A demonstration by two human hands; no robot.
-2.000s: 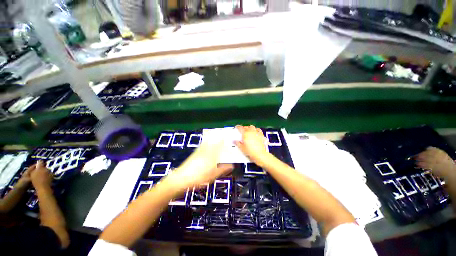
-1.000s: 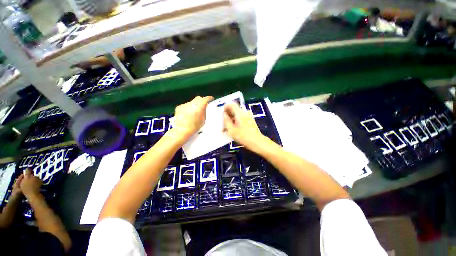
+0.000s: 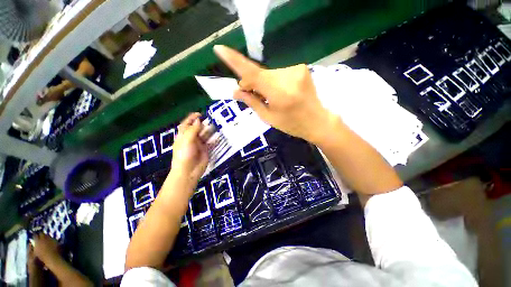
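Note:
My left hand (image 3: 189, 147) grips the left edge of a white die-cut adhesive sheet (image 3: 246, 124) with dark frame outlines, above the tray. My right hand (image 3: 283, 98) pinches a white liner piece (image 3: 218, 87) at the sheet's upper side, index finger extended. The liner's pointed corner sticks up to the left; where it meets the sheet is partly hidden by my fingers. Below is a glossy black blister tray (image 3: 255, 223) with black phone front housings (image 3: 274, 169). Several housings carry white adhesive frames (image 3: 222, 189); others at the lower right show none.
Used liner sheets (image 3: 364, 112) lie right of the tray, a white paper strip (image 3: 114, 235) left. A purple-rimmed extraction nozzle (image 3: 91, 178) stands at left. Another tray (image 3: 448, 67) is at far right. A plastic sheet (image 3: 253, 25) hangs ahead. Another person's hands (image 3: 45, 249) are at lower left.
The view has turned and shifted. The sheet between my hands now shows frame outlines, and a white corner is lifted at my right hand. My right index finger is now extended.

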